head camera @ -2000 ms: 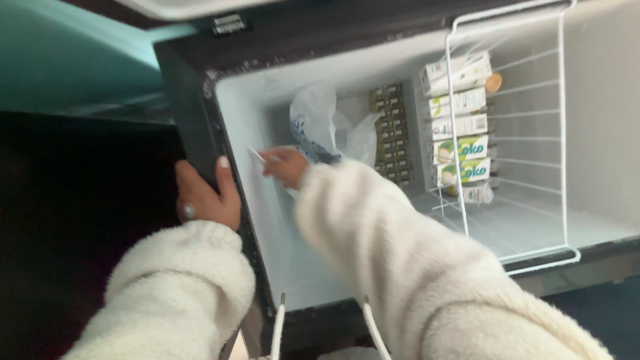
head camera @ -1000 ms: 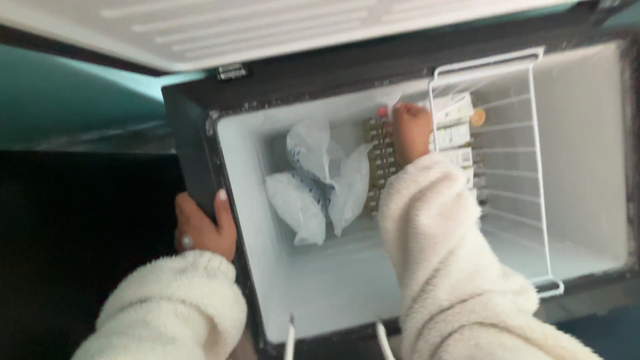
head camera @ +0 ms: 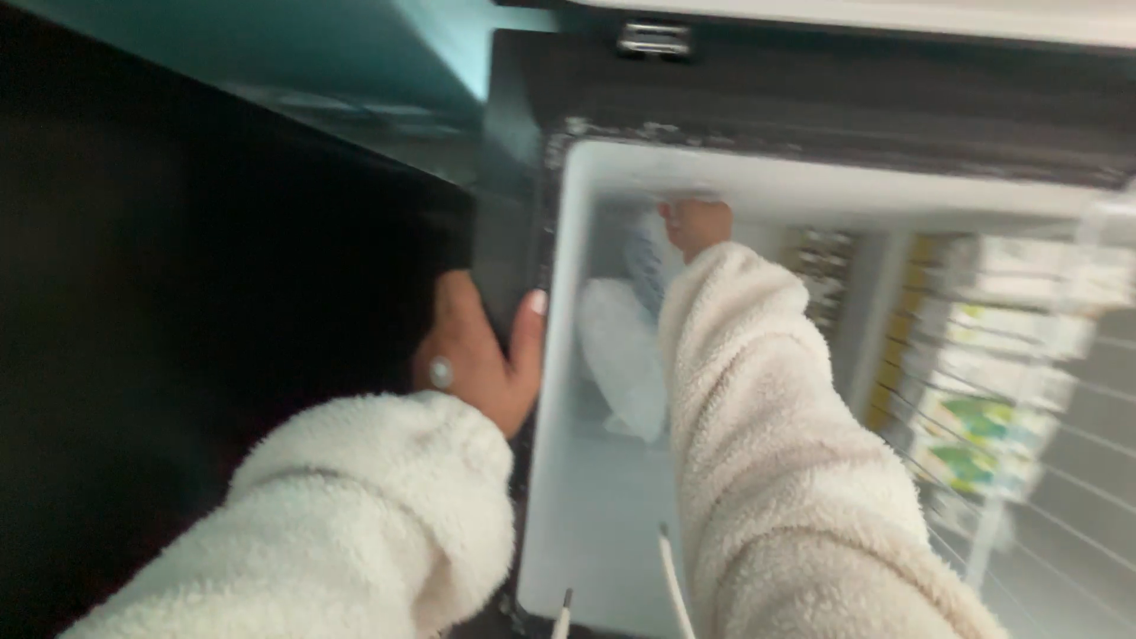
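My left hand (head camera: pixel 484 355), with a ring on one finger, grips the dark outer edge of a chest freezer (head camera: pixel 515 177). Reaching inside near the freezer's back wall, my right hand (head camera: pixel 699 226) has its fingers curled at the top of the white plastic bags. Whether it holds the plastic is blurred. One filled, whitish plastic bag (head camera: pixel 626 355) lies below that hand, and a bag with blue print (head camera: pixel 646 257) is beside it, partly hidden by my right sleeve.
Cartons (head camera: pixel 976 435) with green print stand at the right behind a white wire basket (head camera: pixel 994 524). A row of small packed items (head camera: pixel 821 266) lies left of them. The raised lid (head camera: pixel 887 16) is overhead, with a metal hinge (head camera: pixel 655 40).
My right hand has moved left, from beside the cartons to the plastic bags. My left hand stays on the freezer's edge. The view has shifted and come closer.
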